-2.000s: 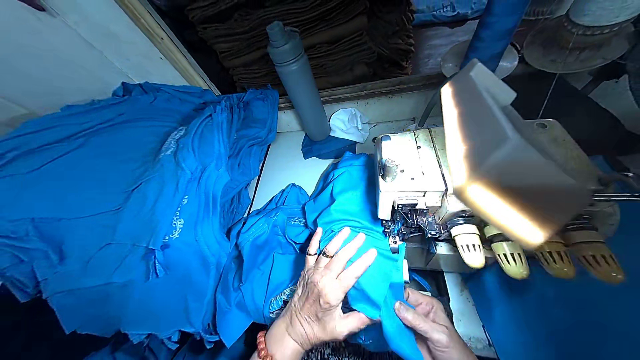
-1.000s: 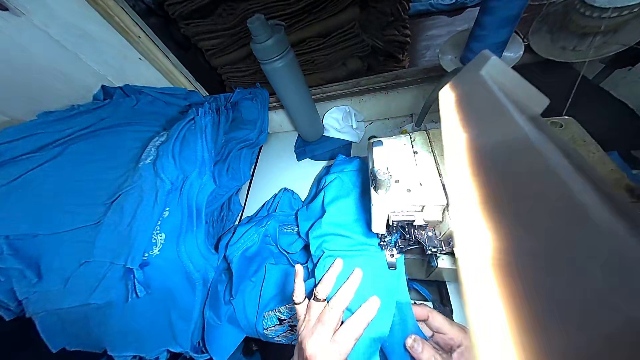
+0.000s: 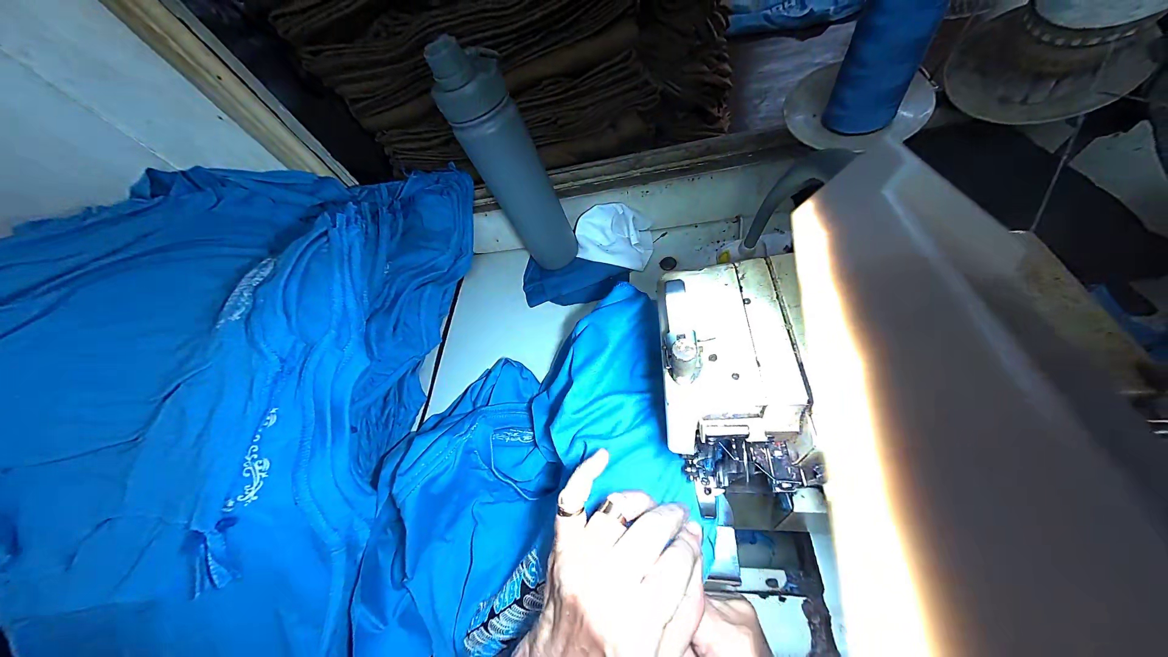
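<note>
A blue fabric garment (image 3: 602, 392) lies bunched on the machine bed, its right edge by the presser foot (image 3: 707, 497) of an overlock sewing machine (image 3: 730, 347). My left hand (image 3: 620, 566), with rings on two fingers, rests over the cloth just below and left of the foot, its fingers bent and bunched; whether they pinch the cloth is not clear. Mostly hidden beneath it, my right hand (image 3: 730, 625) shows only in part at the bottom edge, and its fingers cannot be seen.
A large pile of blue garments (image 3: 182, 383) covers the left side. A grey bottle (image 3: 511, 155) stands behind the cloth, beside a white cloth (image 3: 613, 235) and dark blue fabric (image 3: 575, 281). A lamp head (image 3: 958, 411) blocks the right. Blue thread cone (image 3: 885, 64) and folded brown fabric (image 3: 547, 73) are behind.
My left hand has gone from spread fingers on the cloth to bent fingers close to the foot. My right hand, plainly visible before at the cloth's right edge, is now largely covered by the left.
</note>
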